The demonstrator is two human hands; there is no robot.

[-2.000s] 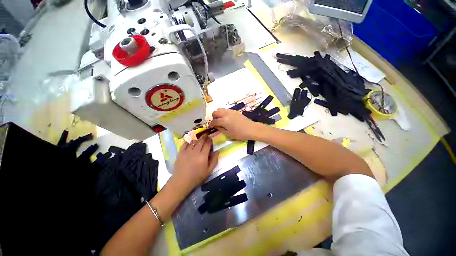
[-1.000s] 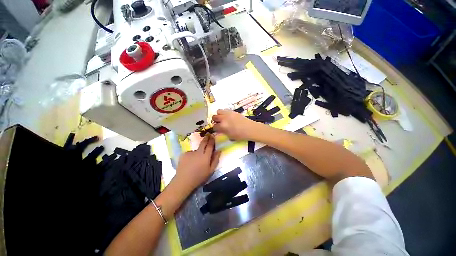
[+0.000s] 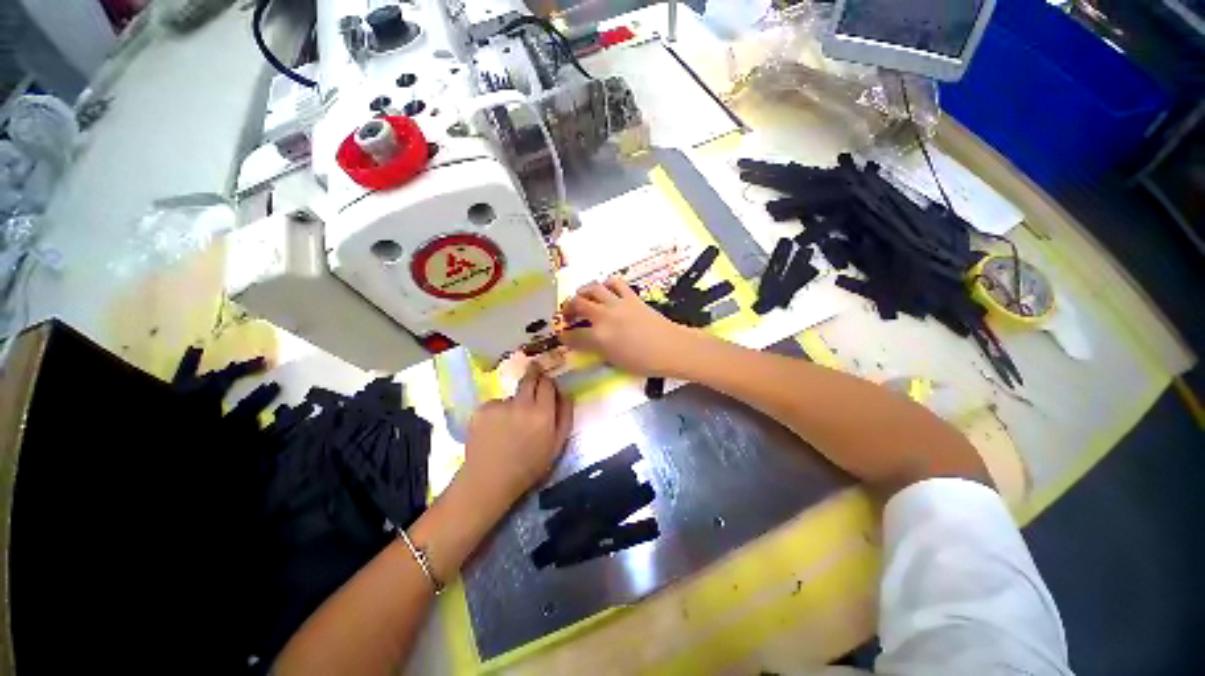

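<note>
A small black tab (image 3: 543, 343) lies by the needle area under the white sewing machine head (image 3: 436, 251). My right hand (image 3: 619, 328) is bare and its fingertips are at the tab's right end, seeming to pinch it. My left hand (image 3: 519, 425) is bare, its fingers pointing at the tab from the near side; whether it touches the tab is too small to tell. A small group of black tabs (image 3: 597, 508) lies on the shiny metal plate (image 3: 727, 508). Other tabs (image 3: 690, 293) lie on the pale template beyond my right wrist.
A large black tab pile (image 3: 350, 456) lies beside the cardboard box (image 3: 16, 436) at left. Another pile (image 3: 879, 238) is at right, near the tape roll (image 3: 1011, 288) and dark snips (image 3: 998, 354). A control panel (image 3: 912, 29) and blue bin (image 3: 1057, 93) stand behind.
The view has shifted slightly, so the machine head appears a little further right and lower. My left fingertips have drawn slightly back from the needle area. My right hand stays by the needle.
</note>
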